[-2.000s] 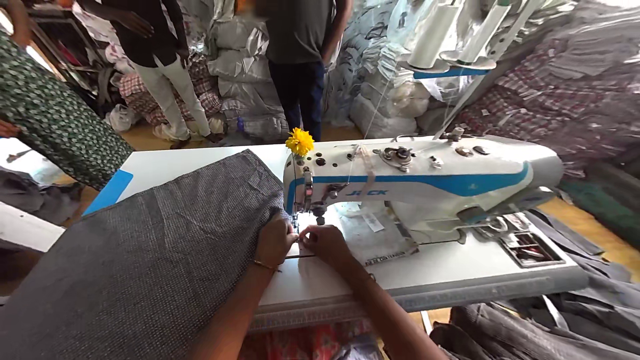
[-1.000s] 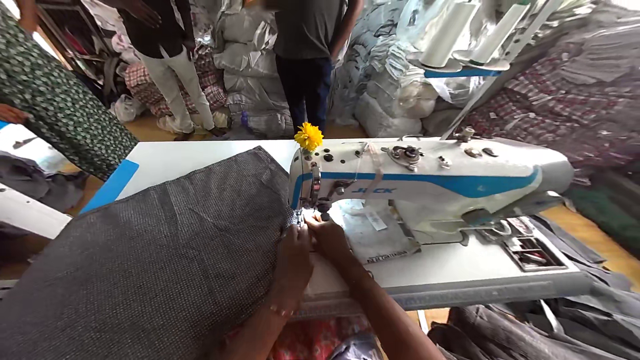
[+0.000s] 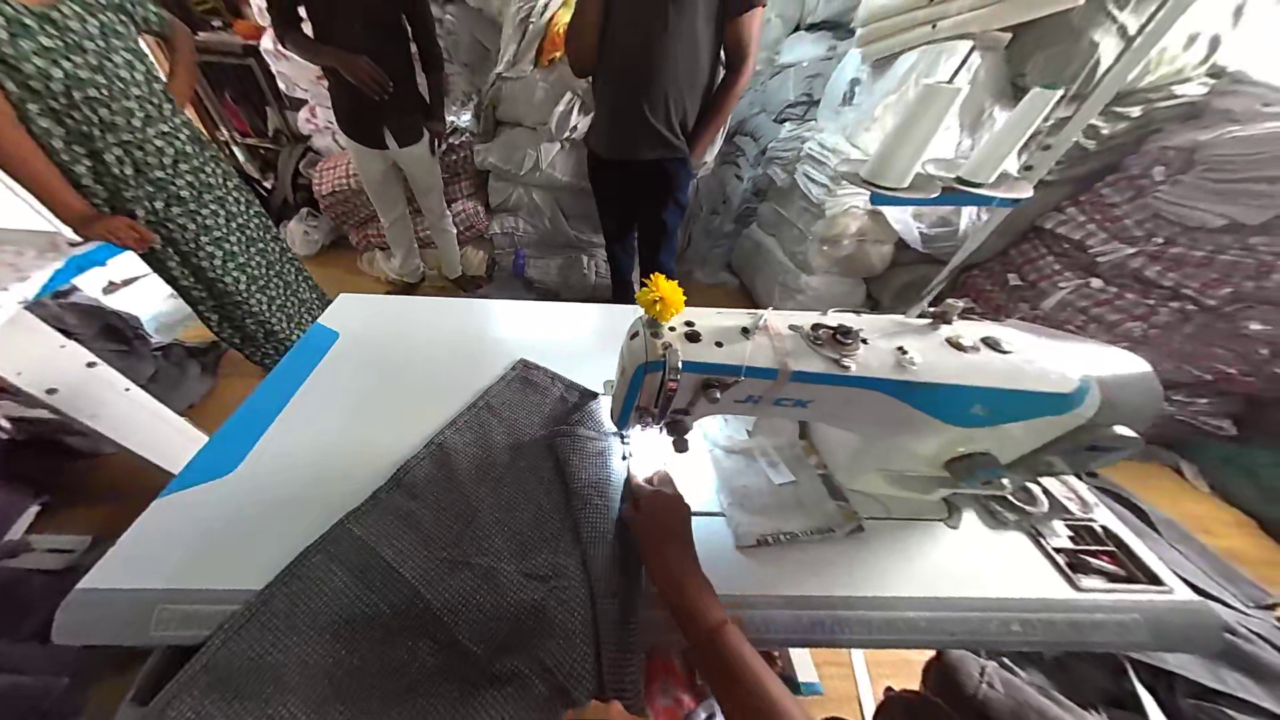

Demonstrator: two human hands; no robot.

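Note:
Dark grey woven fabric (image 3: 450,520) lies over the left half of the white sewing table (image 3: 420,400) and hangs past its front edge, with a folded strip along its right side. My right hand (image 3: 660,515) presses on this strip just in front of the lit needle area of a Jack sewing machine (image 3: 860,390); its fingertips are partly lost in the glare. Of my left hand (image 3: 600,711), only a small part shows at the bottom edge, against the fabric; its fingers are hidden. A yellow flower (image 3: 661,297) sits on top of the machine head.
A plastic packet (image 3: 780,490) lies under the machine arm. A small parts tray (image 3: 1100,555) is set in the table's right end. Two white thread cones (image 3: 912,135) stand behind. Several people stand beyond the table, near stacked bags (image 3: 540,170). Dark cloth (image 3: 970,685) lies below right.
My left hand has left the needle area and moved down to the frame's bottom edge. The fabric's right side now shows a folded strip under the machine head. My right hand remains near the needle.

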